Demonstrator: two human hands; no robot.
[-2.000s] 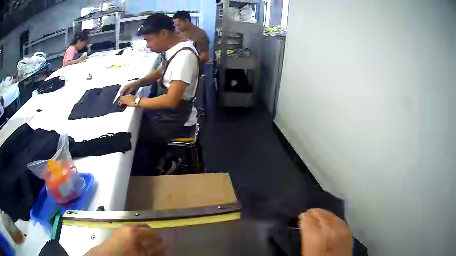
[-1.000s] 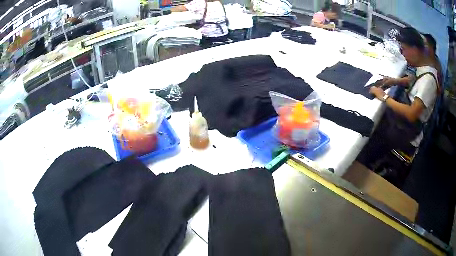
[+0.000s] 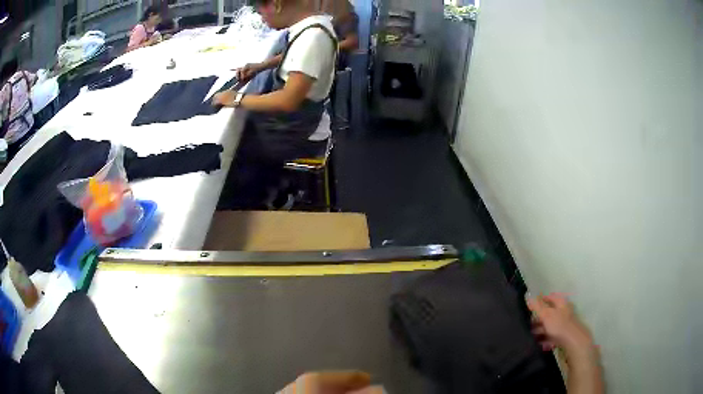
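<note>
A pile of black fabric pieces [image 3: 466, 327] lies on the right end of the smooth metal bed [image 3: 254, 323]. My right hand [image 3: 561, 327] is at the pile's right edge, fingers apart, with no piece seen in its grip. My left hand [image 3: 331, 382] is blurred and cut off by the bottom edge, left of the pile; its fingers are hidden. A steel bar with screws [image 3: 270, 255] and a yellow strip [image 3: 270, 269] cross the bed's far side. Green end brackets [image 3: 89, 269] sit at both ends; the pile reaches the right one.
More black fabric [image 3: 85, 346] lies at lower left. A bagged red-orange pot [image 3: 109, 212] stands in a blue tray [image 3: 146, 219], with a squeeze bottle [image 3: 23, 285] nearby. A brown board [image 3: 289, 231] is beyond the bar. A seated person [image 3: 304, 85] works at the white table [image 3: 181, 200]. A wall is right.
The view swung left over the table, then back right to the bed. Both hands, out of view one second ago, show again. My right hand is now at the pile's right edge.
</note>
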